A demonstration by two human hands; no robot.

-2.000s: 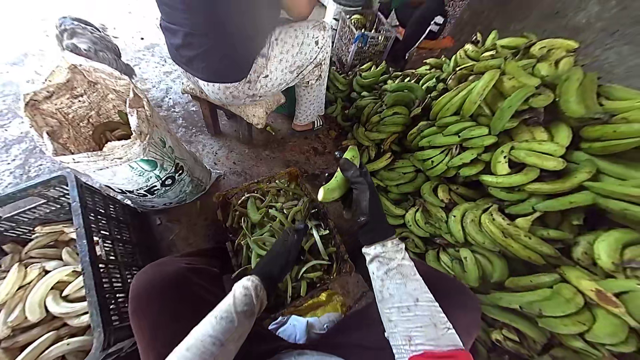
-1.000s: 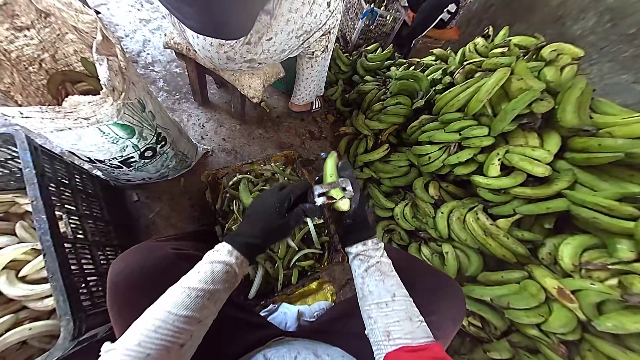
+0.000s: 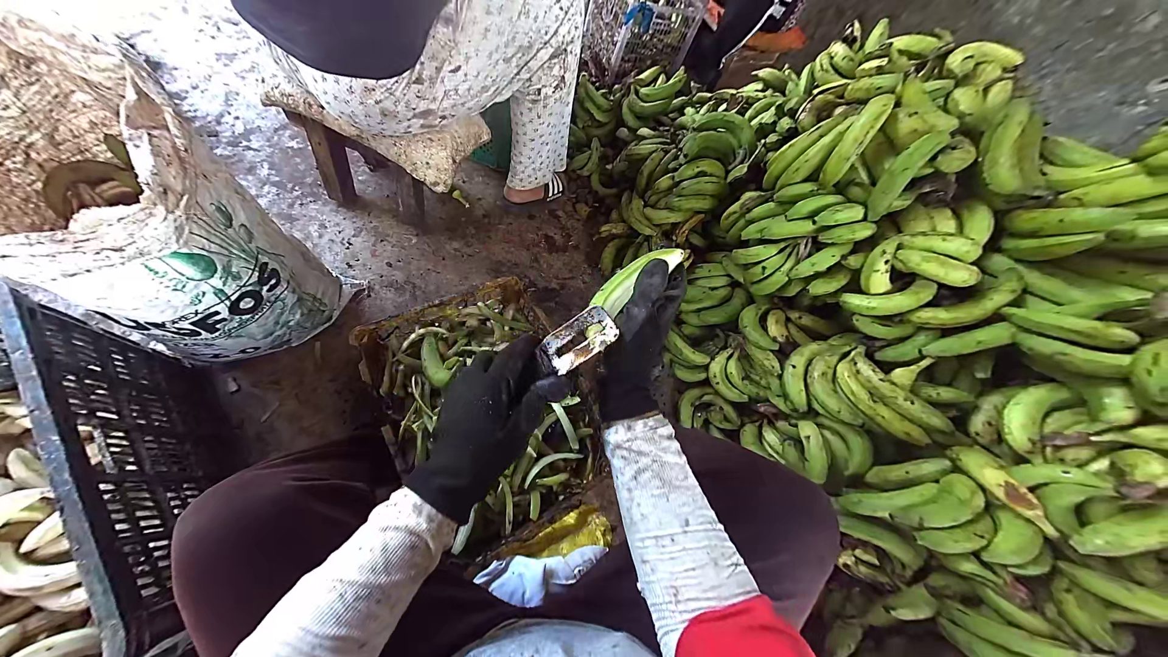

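In the head view my left hand, in a black glove, grips a metal peeler with a slotted, wet-looking head. My right hand, gloved in black too, holds a green plantain that slants up and to the right, with pale flesh showing along its side. The peeler's head lies against the plantain's lower end. Under both hands stands a crate filled with green peel strips. A large heap of green plantain bunches spreads close to my right hand.
A black plastic crate at the left holds peeled plantains. Behind it stands a printed woven sack. Ahead, another person sits on a wooden stool. A basket stands beyond, near another person's dark-clad leg.
My left hand has risen from over the peel strips to the plantain, and the peeler now shows against it. The plantain's side, whole green two seconds ago, shows pale flesh.
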